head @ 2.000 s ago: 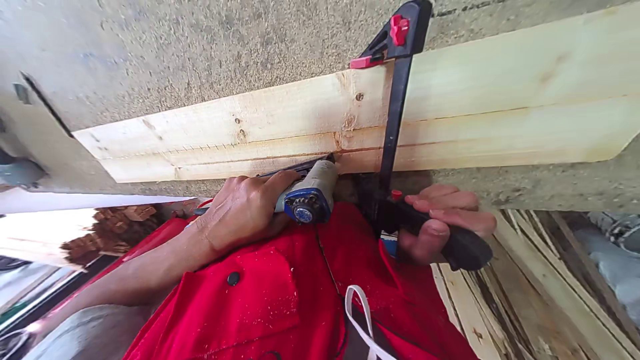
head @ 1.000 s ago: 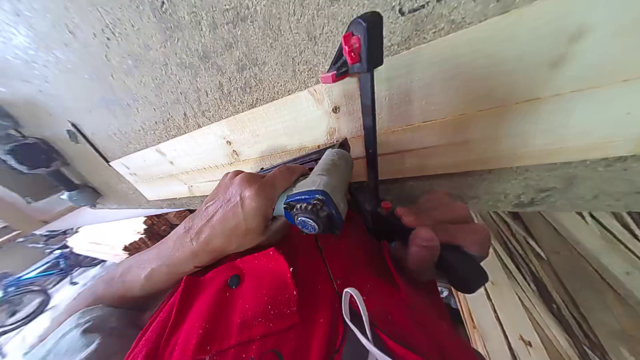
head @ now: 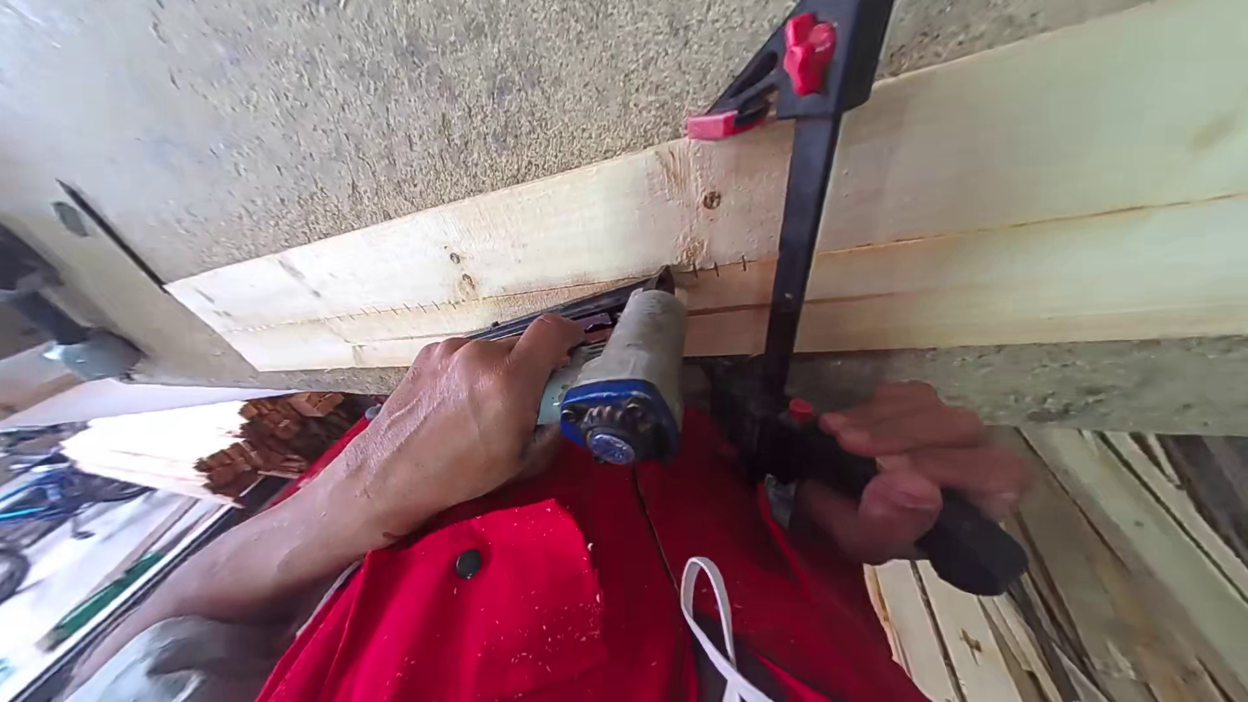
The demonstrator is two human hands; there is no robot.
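My left hand [head: 468, 419] is wrapped around the grip of a pneumatic stapler [head: 634, 361] with a blue end cap. The tool's nose rests at the seam between two pale wooden boards [head: 546, 234] laid edge to edge, where a short row of staples or marks shows. Just right of it, a black bar clamp [head: 804, 234] with red parts crosses the boards. My right hand [head: 916, 468], partly blurred, is on the clamp's black handle [head: 975, 556] below the bench edge.
The boards lie on a rough, dusty bench [head: 409, 107]. Stacked timber [head: 283, 439] stands at lower left, with a bicycle [head: 49, 497] beyond. More rough planks [head: 1121, 546] lie at lower right. A grey-headed tool [head: 93, 351] is at the left edge.
My left hand keeps its hold on the stapler near the clamp. My right hand remains at the clamp handle, its fingers in a different pose. The view has shifted.
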